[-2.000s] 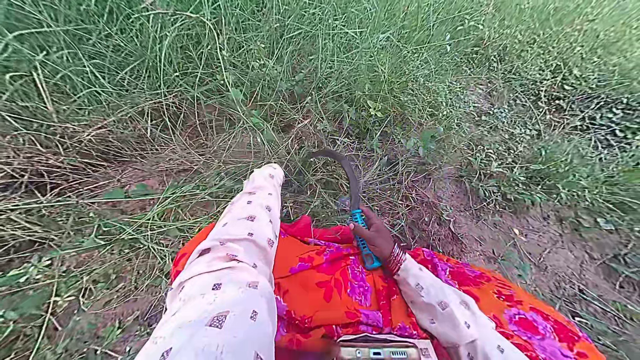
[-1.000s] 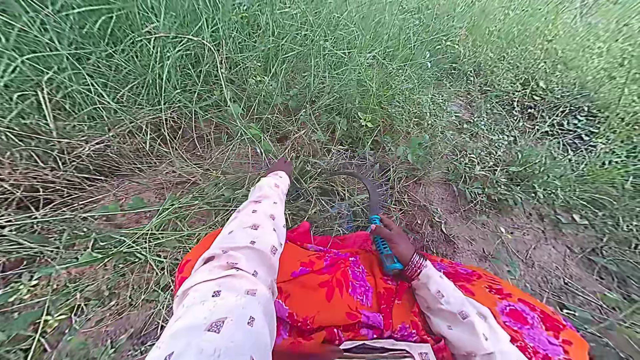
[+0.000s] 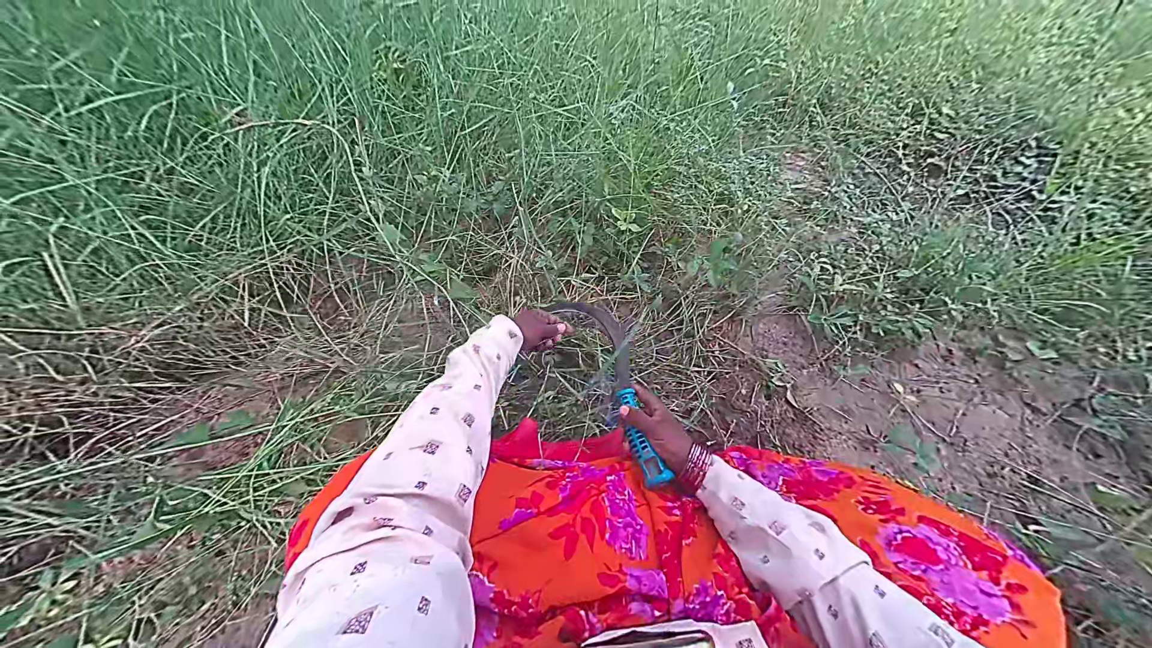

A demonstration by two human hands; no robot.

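My right hand (image 3: 661, 427) is closed around the blue plastic handle of a sickle (image 3: 619, 351). The curved, dark metal blade arcs up and to the left over cut grass and low stems. Beside the blade's tip is my left hand (image 3: 542, 329), its fingers bent together; whether grass is pinched in them cannot be told. Several bangles (image 3: 696, 466) circle my right wrist. Orange cloth with red and purple flowers (image 3: 576, 531) covers my lap, just below both hands.
Tall green grass (image 3: 450, 108) stands across the front. Loose cut grass (image 3: 216, 468) lies at the left, with dry stems behind it. Bare brown soil (image 3: 936, 414) shows at the right, bordered by low leafy weeds (image 3: 864, 288). A pale-edged object shows partly at the bottom edge.
My left hand, hidden beyond the sleeve two seconds ago, has come into sight and moved toward the sickle's tip. My right hand keeps its hold on the handle.
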